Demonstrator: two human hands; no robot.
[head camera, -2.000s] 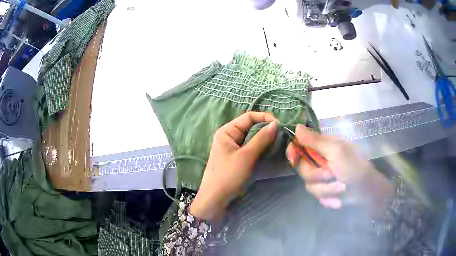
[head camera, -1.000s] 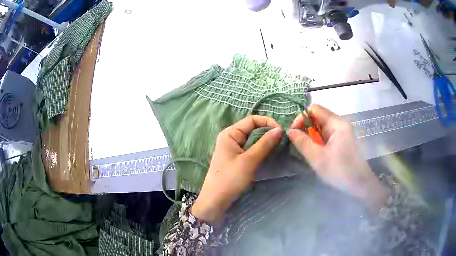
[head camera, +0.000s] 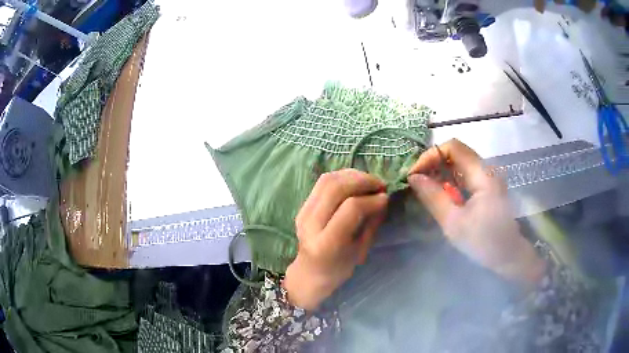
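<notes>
A green garment piece with white shirring rows lies over the table's front edge. A narrow green strap loops off its lower left, and another arcs across the shirring. My left hand pinches the garment between thumb and fingers. My right hand pinches the cloth just to the right, and also holds a small tool with an orange-red handle tucked in its fingers. The tool's tip is hard to make out. The lower right of the picture is hazy.
Black tweezers and blue-handled scissors lie at right. Machine parts stand at top. A marked rule runs along the front edge. Checked green panels drape over the brown board. Dark green cloth heaps at lower left.
The orange-red tool has turned from pointing at the cloth to lying back in my right hand, whose fingers now pinch the cloth. My left fingers have curled over, covering the cloth fold.
</notes>
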